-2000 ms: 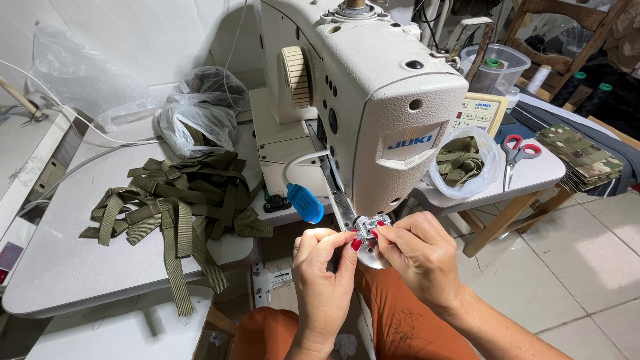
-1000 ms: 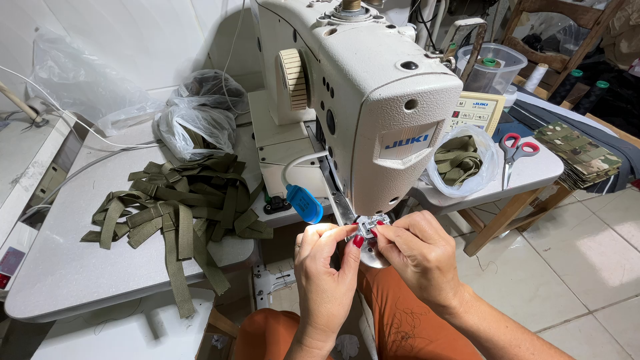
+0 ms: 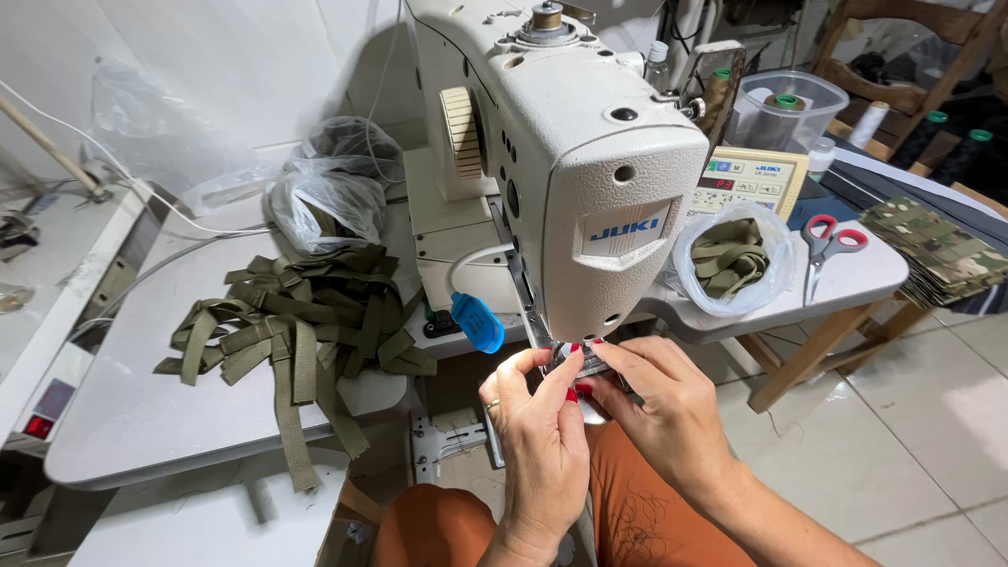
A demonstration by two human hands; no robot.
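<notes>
Both hands meet under the head of a white Juki industrial sewing machine [image 3: 610,197], at its needle area. My left hand [image 3: 539,425] has thumb and fingertips at the metal clamp parts [image 3: 579,358]; a ring is on one finger. My right hand [image 3: 669,402] reaches the same spot from the right, with its index finger and thumb at the clamp. Whether either hand holds something small there is hidden by the fingers. Just left of the hands hangs a blue tag-like piece [image 3: 477,323] near a white cable. Olive webbing straps [image 3: 307,315] lie heaped on the left table.
A plastic bag [image 3: 331,189] stands behind the straps. On the right table [image 3: 874,268] are a bag of olive webbing [image 3: 728,260], red-handled scissors [image 3: 823,244] and a control panel [image 3: 744,185]. Camouflage fabric pieces [image 3: 937,244] and thread cones [image 3: 921,138] are farther right.
Both hands have moved up slightly, closer beneath the machine head. The fingertips, earlier together at small metal parts in front of the needle area, are now at the clamp itself.
</notes>
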